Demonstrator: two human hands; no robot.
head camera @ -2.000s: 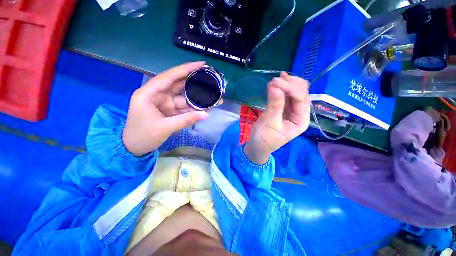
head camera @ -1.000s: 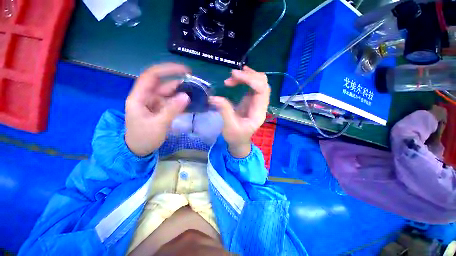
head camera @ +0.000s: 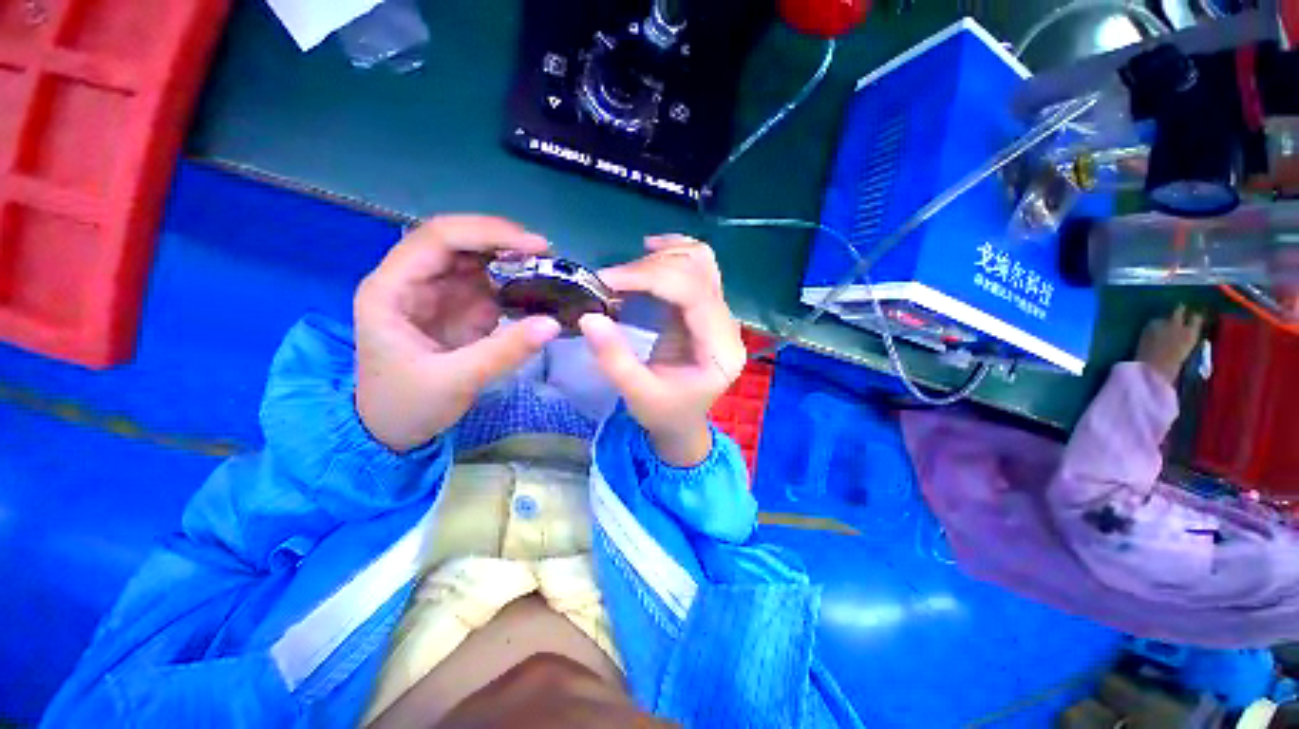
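A round dark unit with a silvery rim (head camera: 553,289), likely a watch head, is held in the air in front of my chest, tilted so its edge shows. My left hand (head camera: 435,331) grips its left side between thumb and fingers. My right hand (head camera: 667,335) holds its right side with the thumb and bent fingers. Part of the unit is hidden by the fingertips.
The black fixture base (head camera: 620,100) stands on the green bench (head camera: 342,135) beyond my hands. A red tray (head camera: 86,185) is at left, white paper (head camera: 316,17) beside it. A blue box (head camera: 947,200) and clear cylinder (head camera: 1190,249) are at right, near a person's purple sleeve (head camera: 1111,456).
My right hand has come in from the right and now holds the unit too. The unit has tilted from face-on to edge-on. A red knob has appeared at the top, and the person's arm at right has moved.
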